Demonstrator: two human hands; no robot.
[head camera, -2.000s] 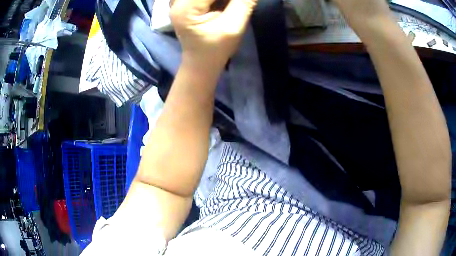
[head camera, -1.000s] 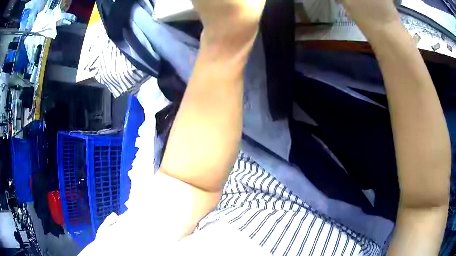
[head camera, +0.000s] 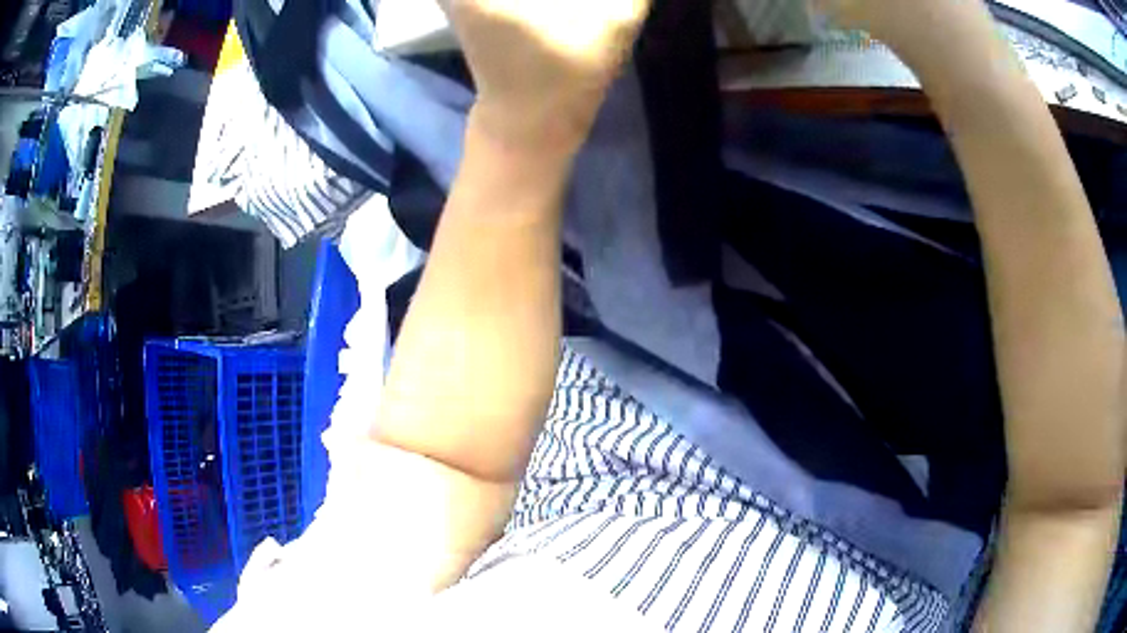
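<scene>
My left hand (head camera: 550, 43) is at the top edge, overexposed and cut off; its fingers cannot be made out. My right hand (head camera: 865, 15) is only partly in the picture at the top edge, its fingers hidden or cut off. A dark navy and grey-blue garment (head camera: 840, 309) hangs from the table edge down over my lap, below and between my forearms. A black band (head camera: 682, 161) lies beside a grey strip (head camera: 612, 235) just right of my left forearm. What the hands touch is not visible.
The table edge (head camera: 828, 101) runs across the top right. Blue crates (head camera: 266, 433) stand on the floor at left, with a red object (head camera: 146, 529) beside them. Black-and-white striped cloth (head camera: 692, 556) covers my lap, and more hangs at upper left.
My left arm moved right and up, then came partly back to the left. My right forearm has shifted slightly right. The garment hangs nearly as before.
</scene>
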